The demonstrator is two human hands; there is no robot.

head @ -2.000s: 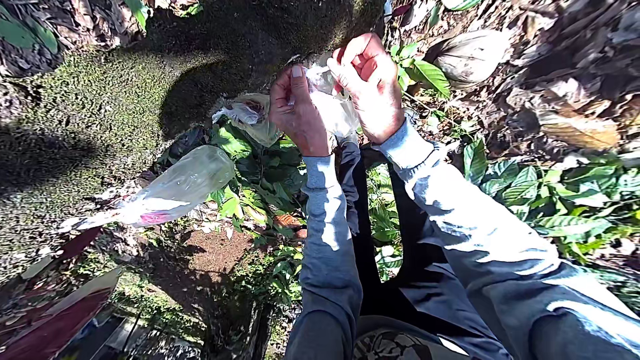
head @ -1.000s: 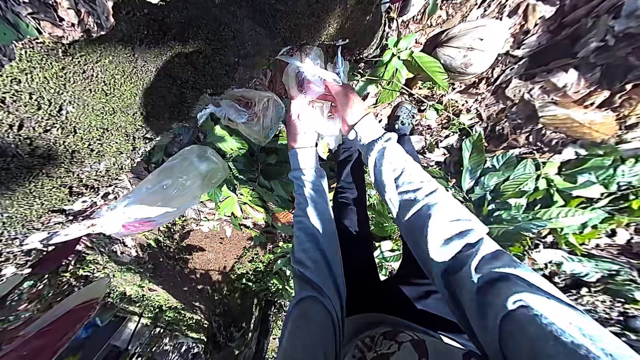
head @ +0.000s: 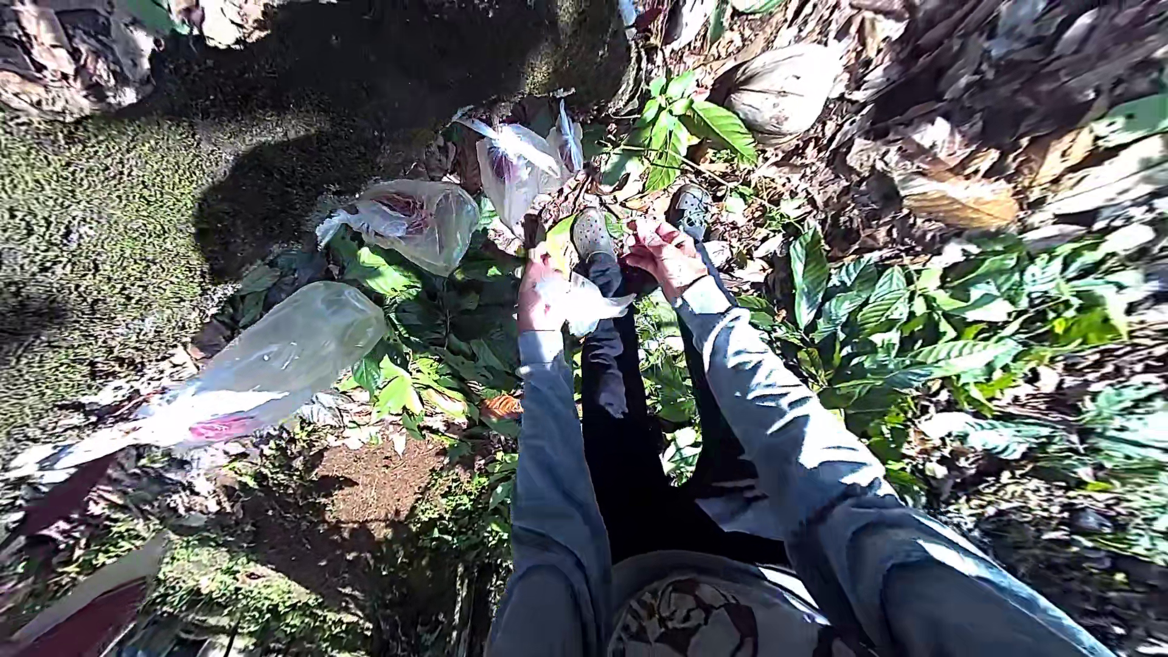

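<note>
My left hand point(head: 538, 292) holds a crumpled clear plastic bag point(head: 584, 301), which hangs out to the right of the palm. To its right my right hand point(head: 668, 257) has its fingers bent together; whether anything thin is between them cannot be told. Just beyond my left hand stand tied clear plastic bags point(head: 516, 173) with something reddish inside. Another knotted bag point(head: 415, 224) with reddish contents lies left of them. Farther left a large inflated plastic bag point(head: 292, 356) lies on its side, with a pink patch near its gathered end.
A mossy rock surface point(head: 128, 237) fills the left side. Leafy plants point(head: 922, 319) grow at the right, and a dry coconut husk point(head: 787, 91) lies among dead leaves. My shoes point(head: 593, 233) stand beyond my hands. A red and white object point(head: 87, 602) is at the lower left.
The clear bag that both hands held a second ago now appears beside the other bags, released. My hands have drawn back toward my body and apart, with a crumpled bag in the left.
</note>
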